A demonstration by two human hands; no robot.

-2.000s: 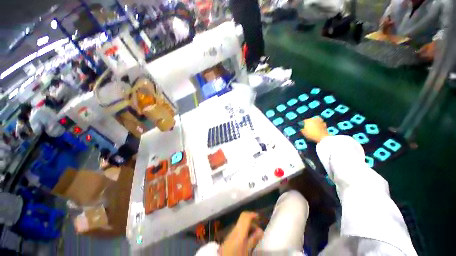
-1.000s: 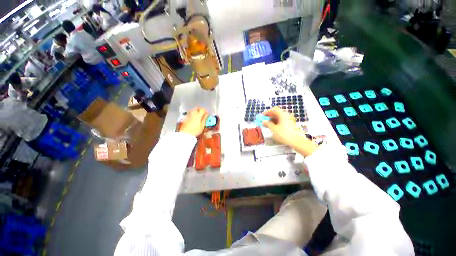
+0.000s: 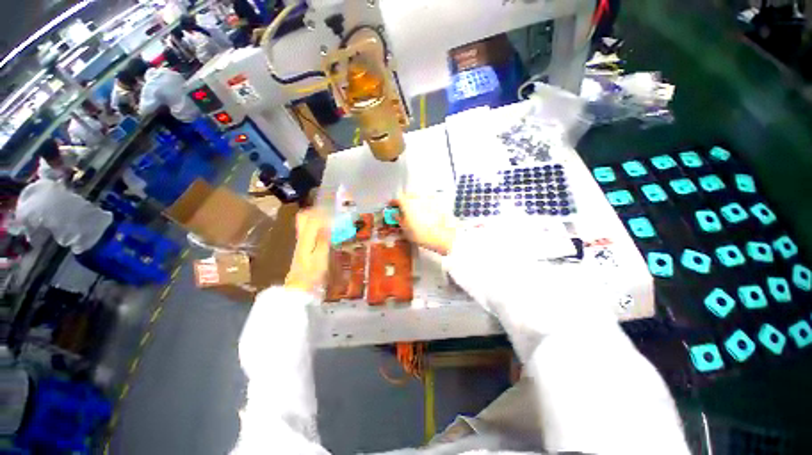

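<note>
My left hand (image 3: 309, 247) is at the left side of the orange-brown fixture, its fingertips on a teal housing (image 3: 343, 228) held over the fixture's rear left part. My right hand (image 3: 426, 227) reaches over the fixture from the right, its fingertips at a second teal housing (image 3: 391, 216) on the rear right block. Whether the right fingers grip it is unclear. The fixture's front blocks (image 3: 390, 274) lie bare on the white machine table (image 3: 543, 289). The gold-brown press head (image 3: 381, 133) is above and behind the fixture.
Rows of black discs (image 3: 515, 192) and scattered small parts (image 3: 525, 142) lie right of the press head. Clear plastic bags (image 3: 623, 96) are at the back right. A black tray (image 3: 678, 307) with teal housings is on the green bench. A control box (image 3: 212, 107) stands left.
My right hand has moved left from the loose block to the fixture. My left hand has shifted to the fixture's left with a teal housing. The view has shifted slightly.
</note>
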